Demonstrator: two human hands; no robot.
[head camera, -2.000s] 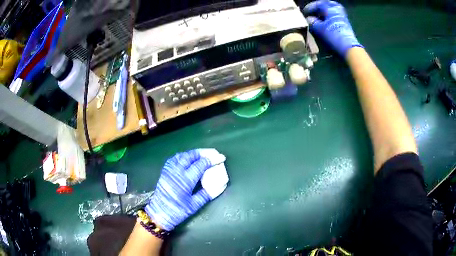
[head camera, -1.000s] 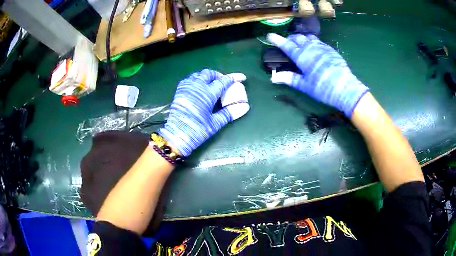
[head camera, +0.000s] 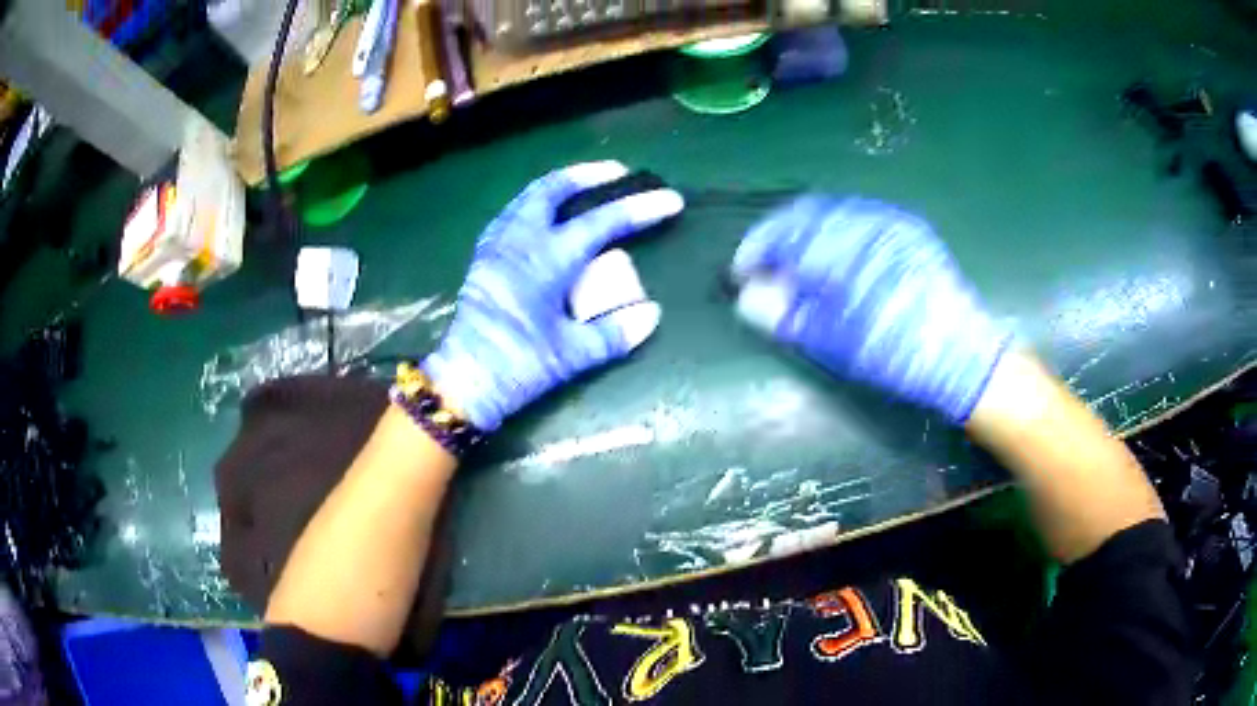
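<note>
My left hand (head camera: 531, 297), in a blue-white knit glove with white fingertips, holds a black power adapter (head camera: 607, 196) between its upper fingers. A white block (head camera: 608, 287) sits between its index finger and thumb, partly covered. My right hand (head camera: 866, 304), gloved alike and blurred, is to the right, fingers curled with a small dark piece at the fingertips, seemingly the end of the cord. A thin black cord (head camera: 738, 200) runs blurred from the adapter toward my right hand. How the adapter meets the white block is hidden.
The instrument's lower edge (head camera: 579, 21) and wooden stand (head camera: 531, 76) are at the top, with pens (head camera: 375, 55) on the stand. Left are a red-capped carton (head camera: 179, 241), a white plug (head camera: 327, 279), clear plastic (head camera: 262, 356) and a dark cloth (head camera: 297, 469). Black cords lie far right.
My right hand has come from beside the instrument, brought the black adapter across, and moved down toward me. The adapter is now in my left hand, whose fingers have spread around it.
</note>
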